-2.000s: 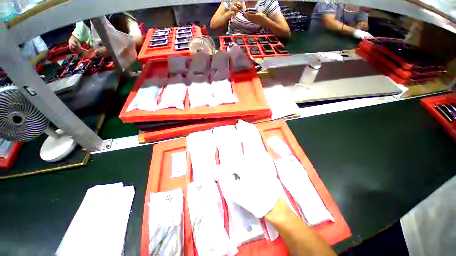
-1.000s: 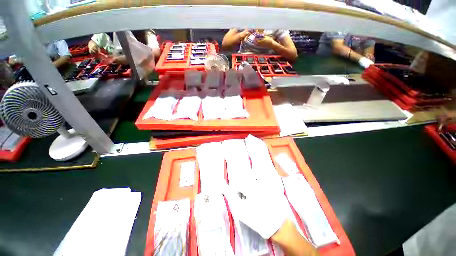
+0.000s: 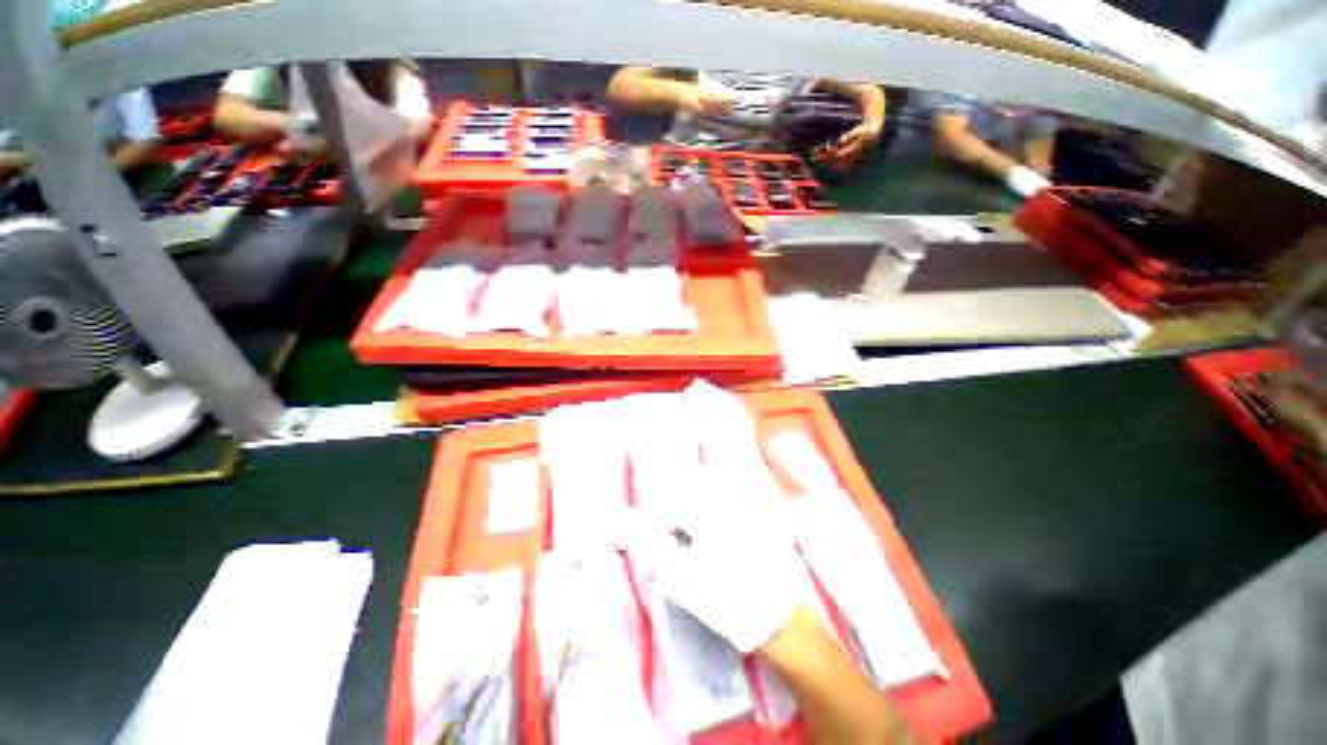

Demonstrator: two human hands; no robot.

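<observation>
A red tray (image 3: 469,546) lies in front of me with white bagged phones (image 3: 585,466) in its pockets and a small white slip (image 3: 512,496) in its upper left pocket. My right hand (image 3: 728,571), in a white glove, rests over the bagged phones right of the tray's middle, its bare forearm coming from the bottom edge. The white glove blends with the white sleeves, so its fingers and any grip cannot be made out. My left hand is not in view. A pile of flat white sleeves (image 3: 259,648) lies left of the tray.
Stacked red trays (image 3: 582,349) with bagged phones stand behind. A metal frame (image 3: 168,313) and white fan (image 3: 58,313) are at left, a red tray (image 3: 1263,437) with another person's hand at right. Grey cloth (image 3: 1237,640) shows lower right. Several people sit across the bench.
The camera view has shifted slightly. My right hand stays over the same part of the tray. A hand at the right edge now reaches further into its red tray.
</observation>
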